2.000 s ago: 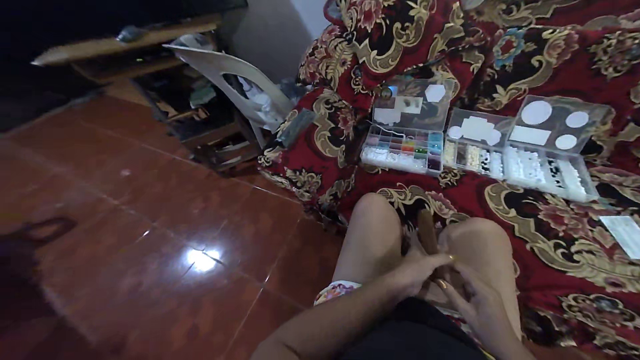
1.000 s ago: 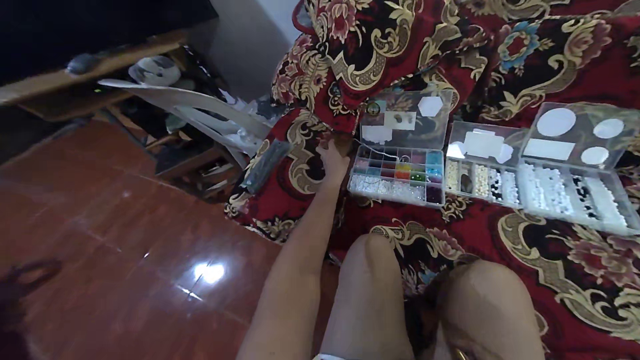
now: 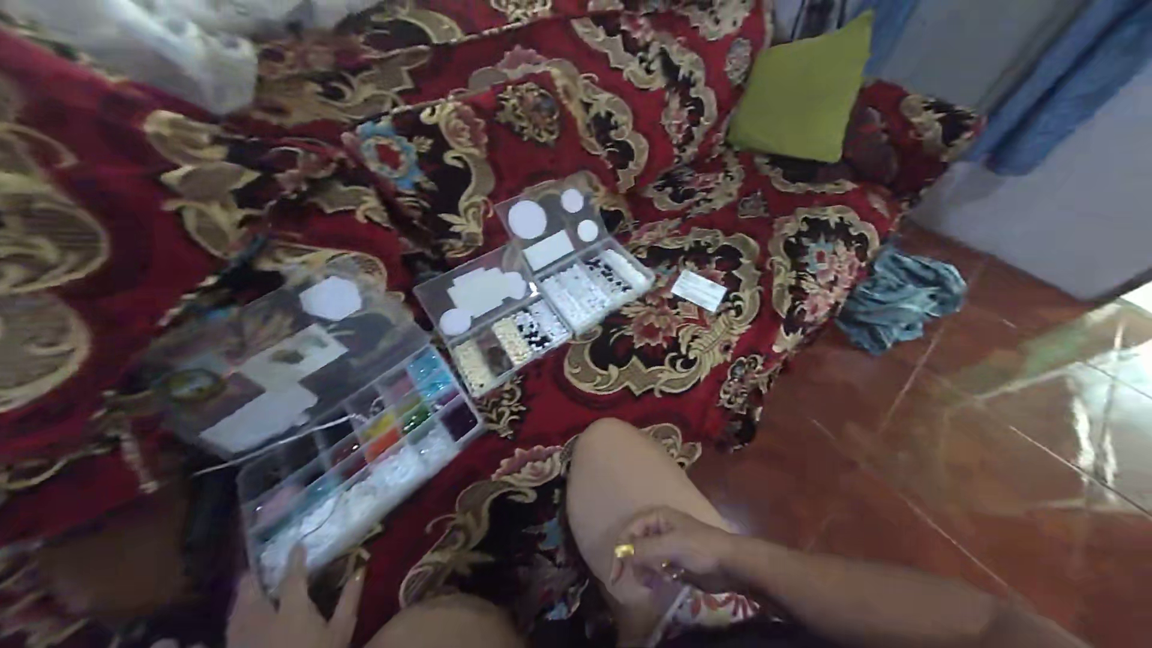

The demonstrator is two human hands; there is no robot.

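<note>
My left hand [image 3: 292, 605], fingers spread, is at the near edge of a clear plastic compartment box [image 3: 364, 459] with colored and clear beads. Its fingertips touch or hover by the box; I see nothing held. My right hand [image 3: 661, 544] rests over my right thigh, fingers curled, a yellow ring-like item on one finger; whether it holds anything is unclear. Beyond the first box stand two smaller open bead boxes, one [image 3: 508, 346] with cream, white and black beads, the other [image 3: 594, 288] with white and black ones. White paper pieces lie against their lids.
The boxes sit on a sofa covered in red patterned fabric [image 3: 630, 360]. A small white card [image 3: 698, 291] lies right of them. A green cushion [image 3: 801, 94] is at the back right. A bluish cloth [image 3: 900, 297] lies on the red tiled floor [image 3: 900, 468].
The view has swung strongly to the right. My left hand, beside the far left of the colored bead box a second ago, is now at its near edge. My right hand has come into view over my thigh.
</note>
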